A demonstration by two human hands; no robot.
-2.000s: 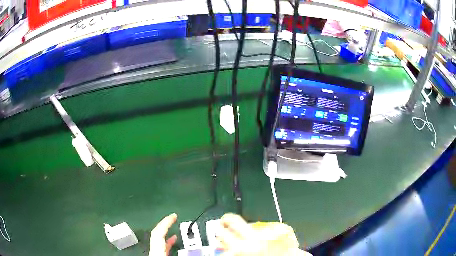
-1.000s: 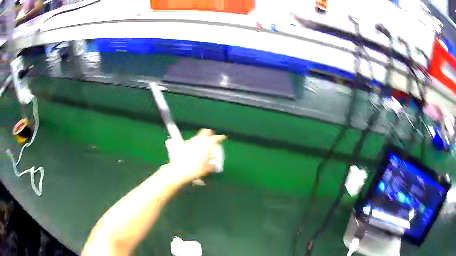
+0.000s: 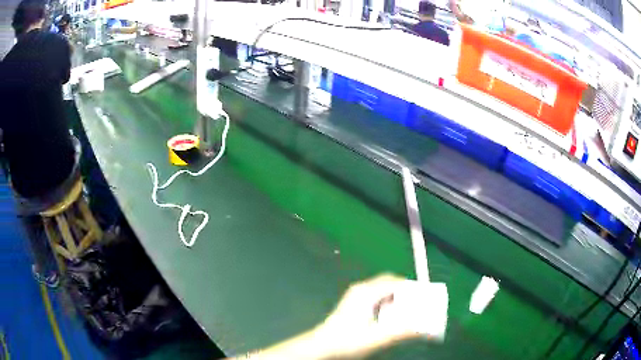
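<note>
My left hand (image 3: 365,309) reaches in from the bottom edge and holds a white charger (image 3: 429,307) over the near end of the slanting metal strip (image 3: 415,225). Another white charger (image 3: 484,294) lies on the green mat to the right of the strip. My right hand is not in view. A corner of the tester screen (image 3: 625,348) shows at the bottom right, cut off by the edge.
A yellow tape roll (image 3: 184,149) stands by the metal post (image 3: 204,77), with a loose white cord (image 3: 188,211) nearby. A dark flat panel (image 3: 485,190), blue bins (image 3: 450,130) and an orange-red bin (image 3: 520,77) are behind. A person (image 3: 35,105) is at left.
The view has swung left from the screen and power strip to the tape roll and the person. My left hand, earlier at the strip's near end, now holds a charger; my right hand has left view.
</note>
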